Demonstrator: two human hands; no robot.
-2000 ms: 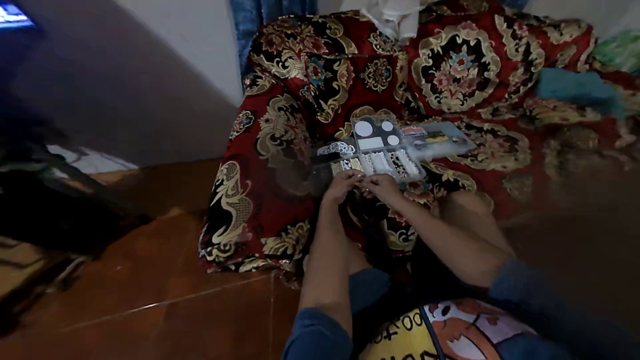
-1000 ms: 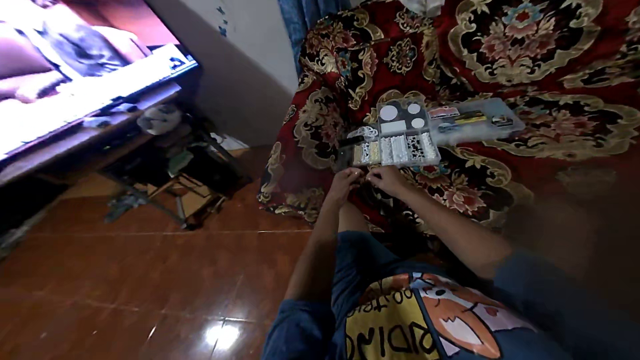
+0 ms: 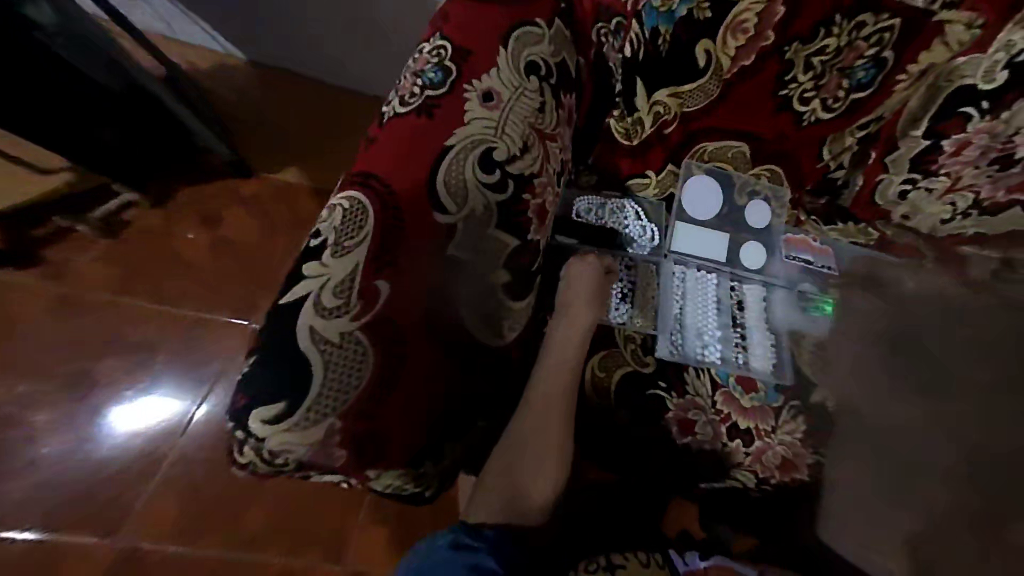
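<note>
My left hand (image 3: 586,282) reaches over the left part of a clear plastic bead organizer (image 3: 661,352), its fingers bent down at a compartment near the front left. Whether anything is between the fingers cannot be told. Right of the hand lie rows of white and dark beads (image 3: 706,316) in narrow compartments. Behind it, a loop of white beads (image 3: 620,216) lies in the back left section. The grey panel (image 3: 740,196) at the back carries white round and rectangular pieces. I cannot make out my right hand; a large brown blur covers the right side of the view.
The organizer rests on a sofa with a red and black floral cover (image 3: 512,104). To its right is another clear plastic container (image 3: 848,256), partly blurred over. Brown floor tiles (image 3: 120,352) lie at the left, with a dark stand (image 3: 104,88) beyond them.
My hands were close together in front of the organizer; my left hand is now over its left compartments, and my right hand has gone from beside it. The view has moved closer to the sofa.
</note>
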